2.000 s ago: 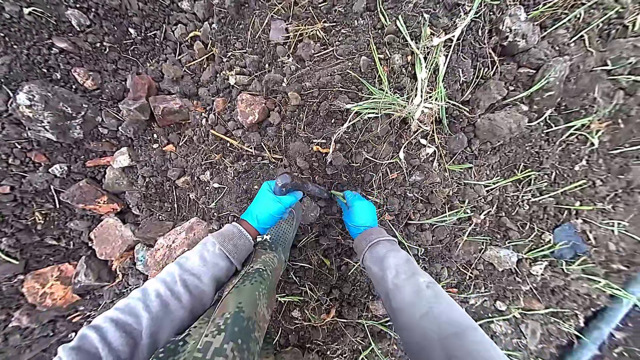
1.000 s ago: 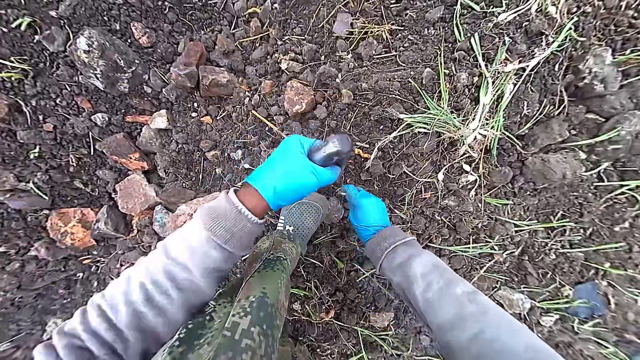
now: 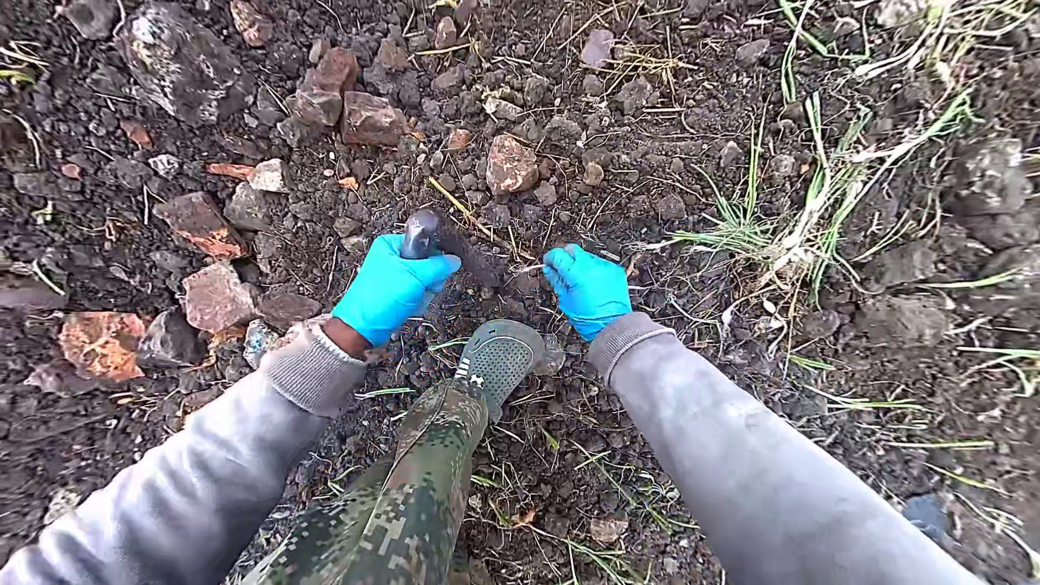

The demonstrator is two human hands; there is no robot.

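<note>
My left hand point(image 3: 394, 284), in a blue glove, is closed around the dark rounded handle point(image 3: 422, 233) of a hand tool. The tool's blurred dark end point(image 3: 479, 264) points right, low over the soil, and its exact kind cannot be told. To the right, my right hand point(image 3: 589, 288), also gloved in blue, has its fingers pinched together beside a thin pale root or stem point(image 3: 530, 268); whether it grips this is unclear. Below and between both hands is a perforated grey-green shoe point(image 3: 502, 357).
Reddish stones point(image 3: 215, 296) and a large grey rock point(image 3: 183, 65) lie on the left. A reddish-brown stone point(image 3: 512, 165) is just beyond the hands. A heap of pulled green plants with pale stems point(image 3: 812, 211) lies at right on dark, cloddy soil.
My hands have moved apart. The handle in my left hand has swung from pointing up and right to standing nearly upright, left of where it was. The view has shifted.
</note>
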